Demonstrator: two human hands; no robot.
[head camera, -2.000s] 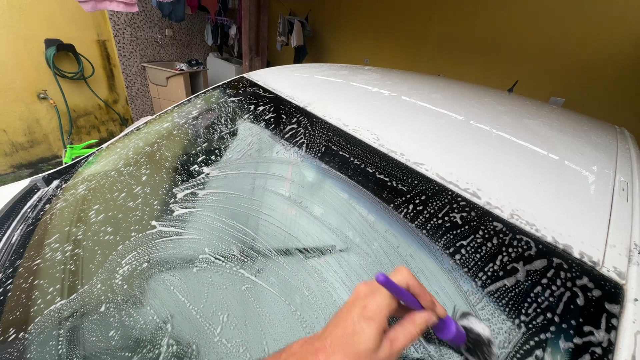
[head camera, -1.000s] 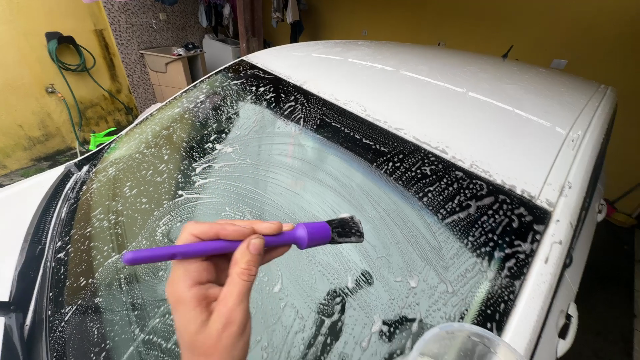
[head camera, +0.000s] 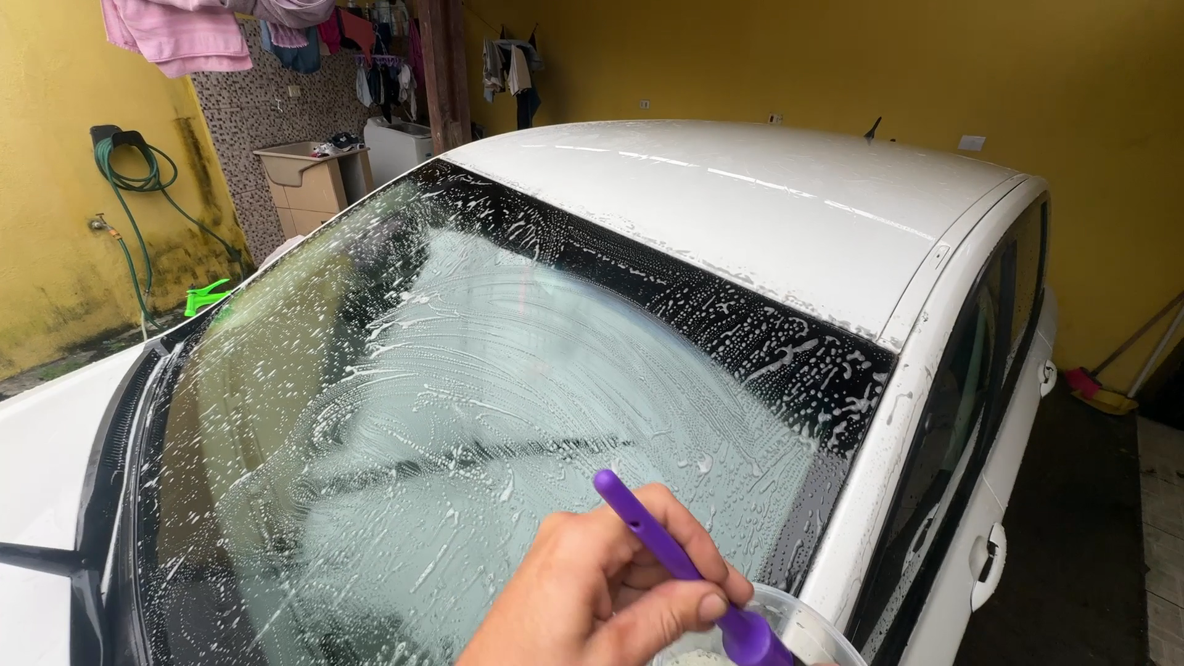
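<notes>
My left hand comes in from the bottom edge and grips a purple-handled detailing brush between thumb and fingers. The handle's end points up and left. Its thick collar is over a clear plastic container at the bottom edge; the bristles are hidden. Some whitish material shows inside the container. What holds the container is out of sight, and my right hand is not seen. Beyond my left hand, the car's windshield carries soap suds in curved streaks, with droplets over the dark upper border.
The white car's roof and side door lie behind and to the right. A black wiper arm is at lower left. A green hose hangs on the yellow wall. Laundry hangs above. A broom and dustpan stand at right.
My left hand was working the brush low on the glass, then held it up sideways with bristles showing. Now the brush is lower right, its collar down at the container, which has come further into view.
</notes>
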